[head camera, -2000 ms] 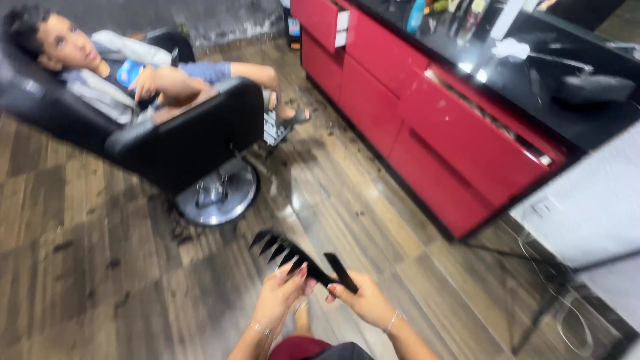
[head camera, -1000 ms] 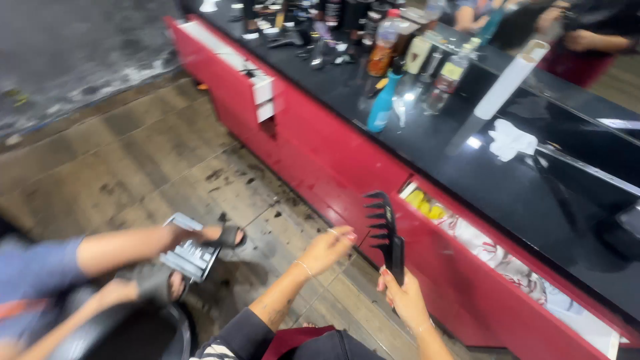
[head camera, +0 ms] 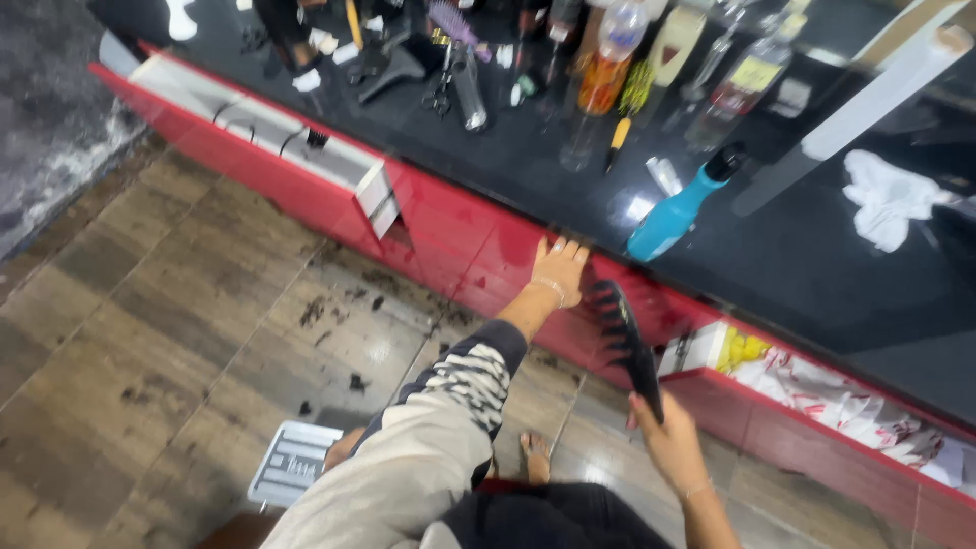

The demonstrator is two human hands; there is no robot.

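Observation:
My right hand (head camera: 675, 442) grips the handle of a black wide-toothed comb (head camera: 627, 335), whose curved teeth point left. My left hand (head camera: 560, 271) reaches forward to the top edge of a red drawer front (head camera: 503, 252), just under the black countertop (head camera: 534, 175). Its fingers are spread and hold nothing; whether they press on the edge is unclear. A turquoise bottle with a black cap (head camera: 675, 217) lies or leans on the counter to the right of that hand. The comb's teeth are close to my left hand, apart from it.
An open drawer (head camera: 244, 141) at left holds cords. Another at right holds yellow items (head camera: 740, 349) and printed plastic (head camera: 823, 389). On the counter are scissors (head camera: 438, 95), a purple hairbrush (head camera: 451, 21), bottles and a white cloth (head camera: 888, 198). A metal footrest (head camera: 293, 463) and hair clippings are below.
Both hands were at the comb two seconds ago; my left hand has since let go and reached out to the drawer front. The view has swung and moved closer to the counter.

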